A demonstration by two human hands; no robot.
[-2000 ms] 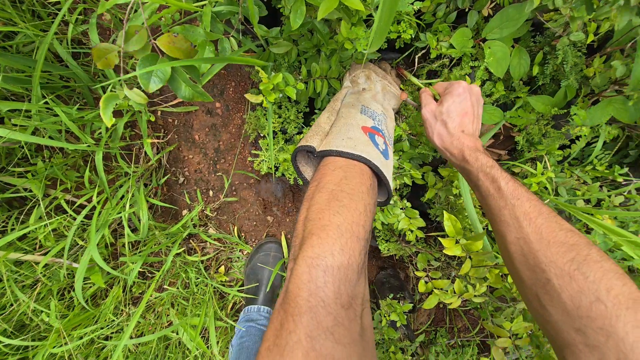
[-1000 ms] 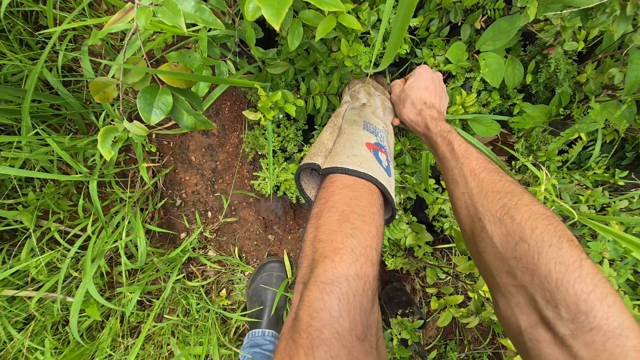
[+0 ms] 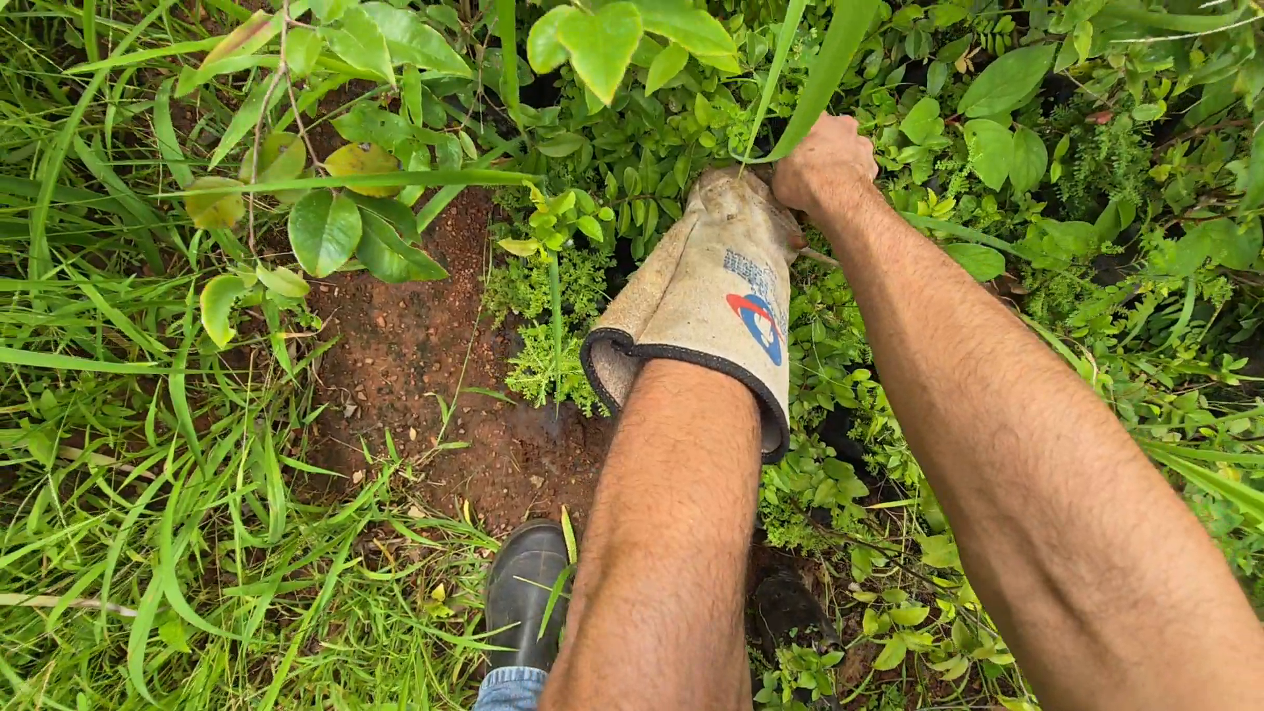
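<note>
A pale leather work glove with a long dark-edged cuff covers my left hand (image 3: 743, 222), which reaches down into low leafy plants; its fingers are hidden. Close against it on the right is my bare right hand (image 3: 825, 163), curled with the back of the hand up. Foliage hides its fingertips, so what it grips does not show. Broad green grass blades (image 3: 825, 74) rise just above both hands. A thin stem (image 3: 818, 259) sticks out at the right side of the glove.
Reddish bare soil (image 3: 415, 365) lies left of the glove, with tall grass (image 3: 118, 474) beyond it. A leafy branch (image 3: 286, 79) hangs at the upper left. My black rubber boot (image 3: 526, 592) stands at the bottom; another dark boot (image 3: 790, 607) shows partly between my arms.
My right hand, earlier farther right of the glove with fingers curled by a stem, has moved in against the glove and then farther up into the leaves.
</note>
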